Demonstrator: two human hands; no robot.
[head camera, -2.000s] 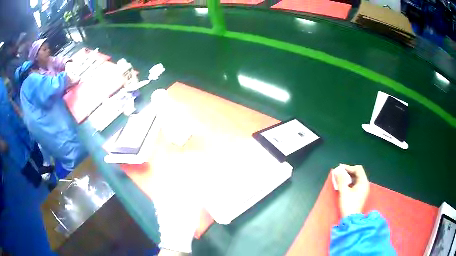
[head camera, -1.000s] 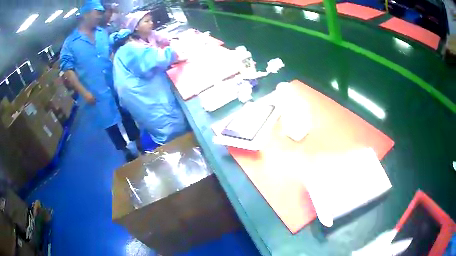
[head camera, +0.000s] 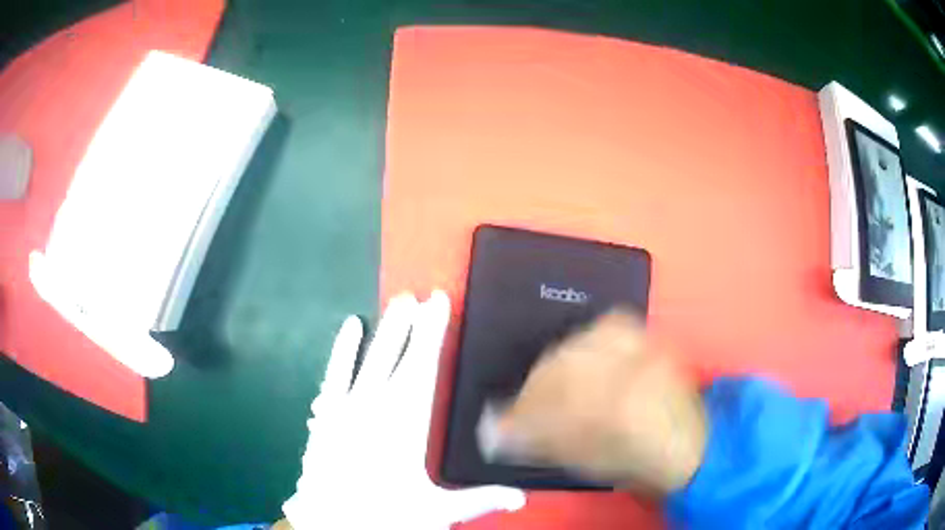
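A black e-reader (head camera: 554, 321) lies face down on the red-orange mat (head camera: 580, 135), its grey "koobe" logo near the top. My left hand (head camera: 383, 435), in a white glove, rests flat with fingers spread along the e-reader's left edge, its thumb at the bottom left corner. My bare right hand (head camera: 611, 404) is blurred over the lower part of the e-reader. It pinches a small white cloth (head camera: 497, 433) against the black back. My right hand hides the e-reader's lower right part.
A white box (head camera: 155, 186) lies on another red mat (head camera: 104, 383) at the left. Boxed e-readers, face up, sit at the right edge, one (head camera: 881, 212) nearest the mat. The dark green bench top (head camera: 301, 207) shows between the mats.
The view has swung from the line and the people at the left to the mat in front. The face-down e-reader is now in view, with my gloved left hand beside it and my right hand over it.
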